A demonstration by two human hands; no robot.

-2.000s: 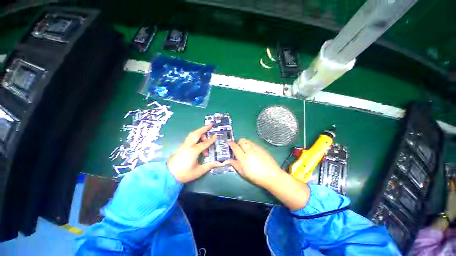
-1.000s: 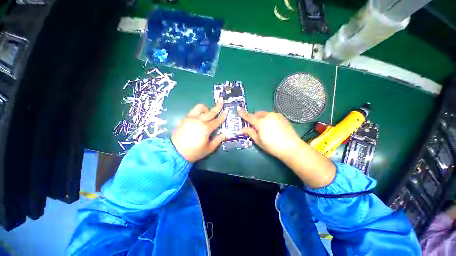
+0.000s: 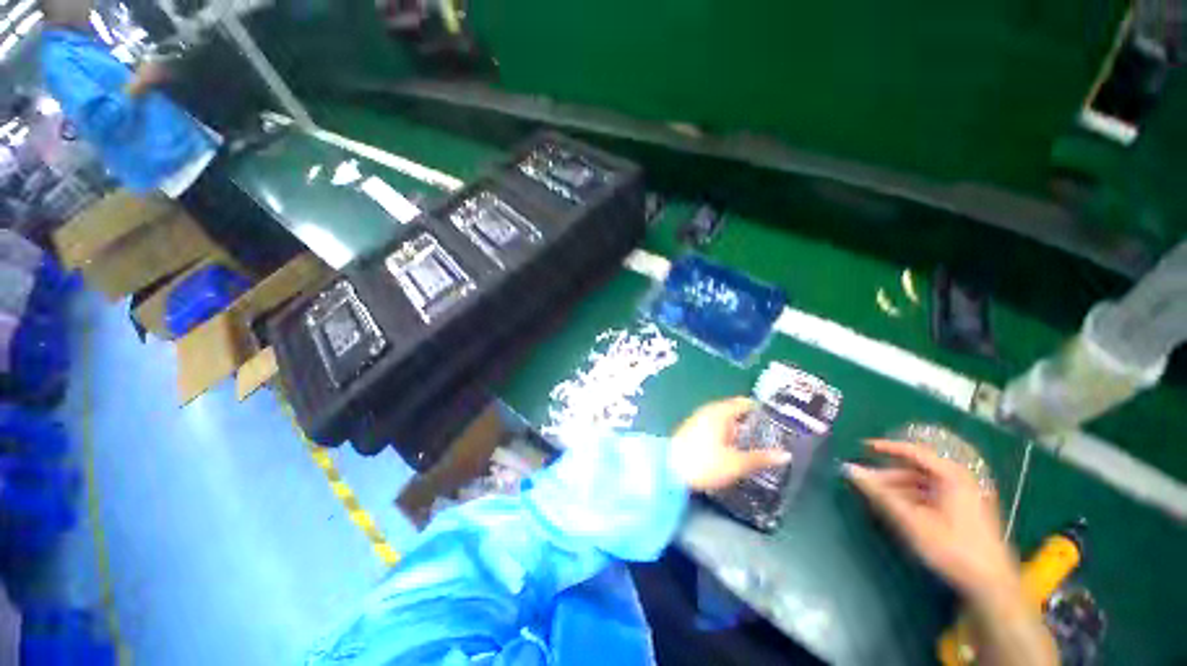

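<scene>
The phone mid-frame assembly point(image 3: 797, 398) is tilted on the green bench in front of me. My left hand point(image 3: 725, 446) grips its left side, with the thumb across its face. My right hand point(image 3: 931, 505) is raised to the right of the phone, apart from it, blurred, with fingers spread; I see nothing in it. The yellow electric screwdriver point(image 3: 1052, 567) lies at the lower right, partly behind my right forearm. The screw plate point(image 3: 950, 446) is mostly hidden behind my right hand.
A heap of white slivers point(image 3: 605, 377) and a blue-film bag point(image 3: 716, 307) lie left of and beyond the phone. A black tray stack point(image 3: 456, 280) with phones stands at left. Open cardboard boxes point(image 3: 234, 341) are on the floor. A pale post point(image 3: 1106, 358) rises at right. A person point(image 3: 117, 111) is at far left.
The view has swung left, showing the tray stack, floor and another person. My right hand has let go of the phone and moved away to the right. My left hand still holds it.
</scene>
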